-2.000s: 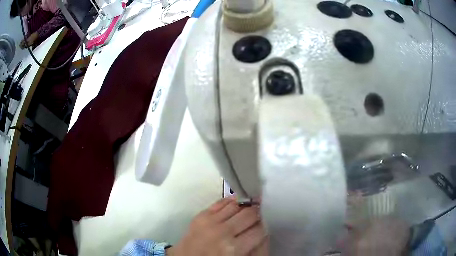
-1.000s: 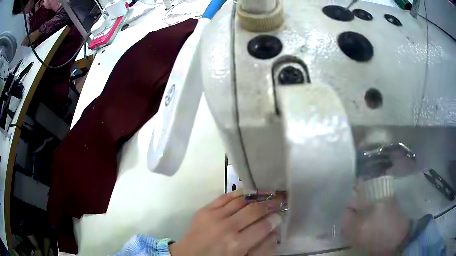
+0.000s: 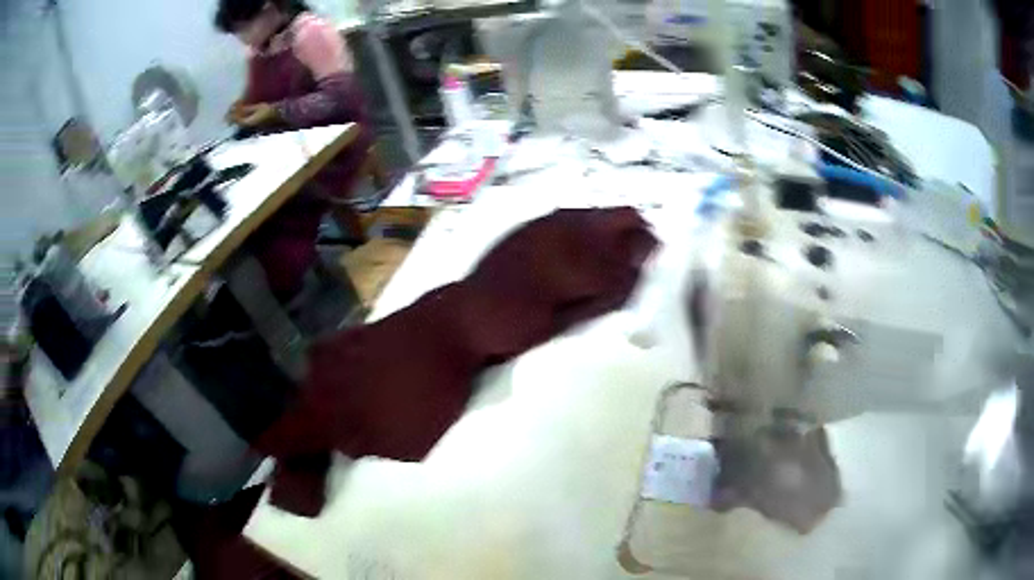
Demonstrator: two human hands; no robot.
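The view is blurred. A long dark maroon fabric panel (image 3: 437, 351) lies on the white sewing table (image 3: 533, 465), left of the machine, with its lower left end over the table edge. The cream-white sewing machine head (image 3: 754, 306) stands at the right. A small dull maroon piece (image 3: 788, 482) lies under the head, beside a pale rectangular plate (image 3: 679, 470). Neither of my hands can be made out in the picture.
A person (image 3: 295, 91) stands behind a second white table (image 3: 147, 306) with a wood-coloured edge at the left. A pink object (image 3: 459, 181) and another machine (image 3: 561, 68) are at the back. A shiny blurred object (image 3: 992, 448) is at the far right.
The view has swung up and left and farther from the machine. Both hands, earlier at the needle area, have left the picture. The small maroon piece and the standing person now show.
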